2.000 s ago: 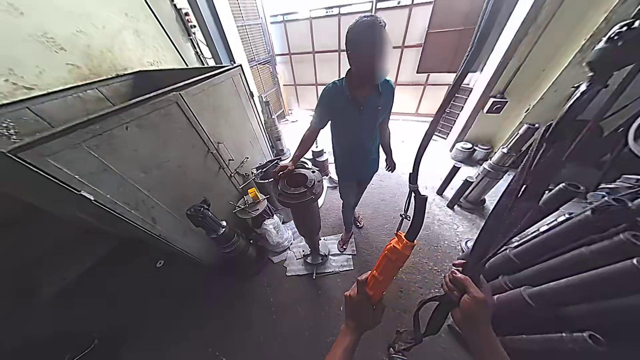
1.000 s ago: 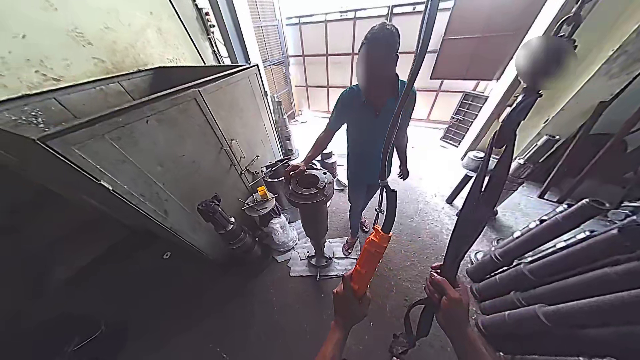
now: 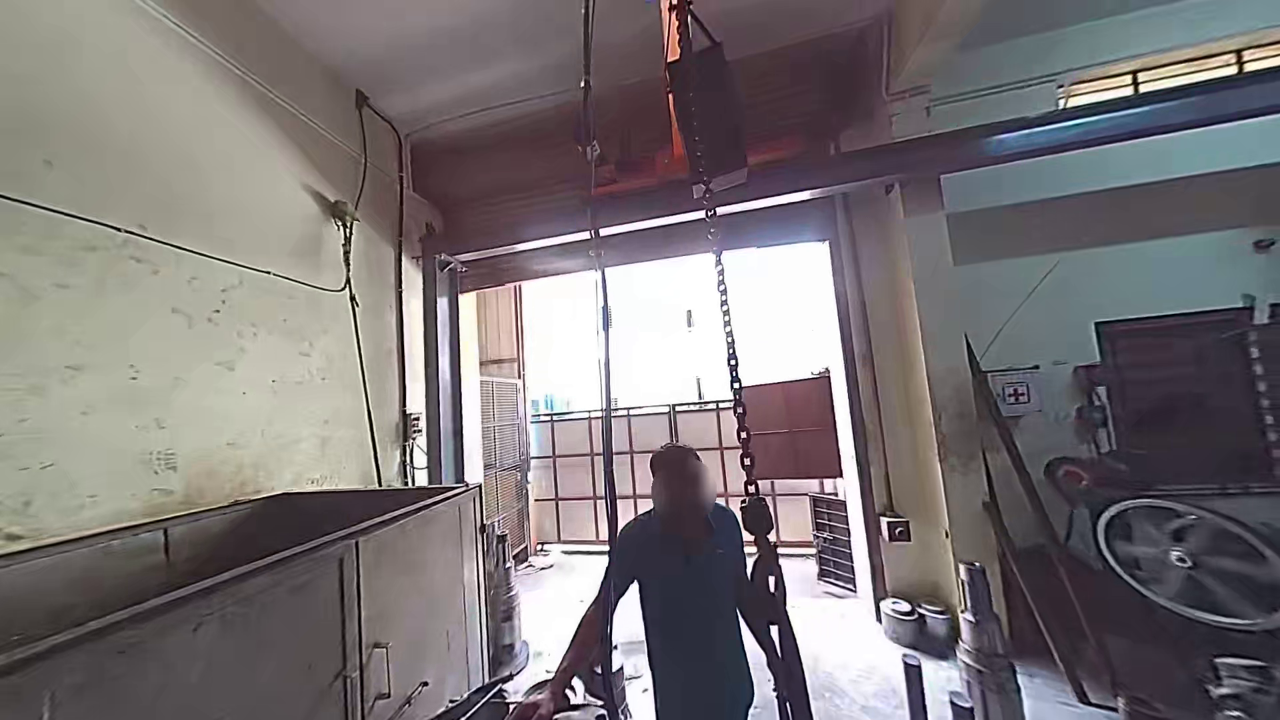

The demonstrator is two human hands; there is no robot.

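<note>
Neither of my hands shows in the head view now. A hoist chain (image 3: 733, 360) hangs from the overhead hoist (image 3: 705, 115), whose chain container is dark. At the chain's lower end is a hook block (image 3: 757, 517), with a dark sling (image 3: 790, 655) below it. Left of the chain a long black pendant cable (image 3: 606, 420) hangs down and leaves the view at the bottom. A person in a dark blue shirt (image 3: 690, 610) stands between cable and chain, one arm reaching down to the lower left. The orange pendant control is out of view.
A large metal tank (image 3: 420, 600) stands at the left by the wall. An overhead beam (image 3: 900, 165) crosses above the doorway. On the right are a spoked wheel (image 3: 1180, 560), upright metal cylinders (image 3: 985, 650) and leaning bars (image 3: 1030, 520). A gridded gate (image 3: 590, 470) stands behind the person.
The view has tilted up strongly, to the hoist and ceiling. My hands, which held the orange pendant control and the dark sling, have left the view.
</note>
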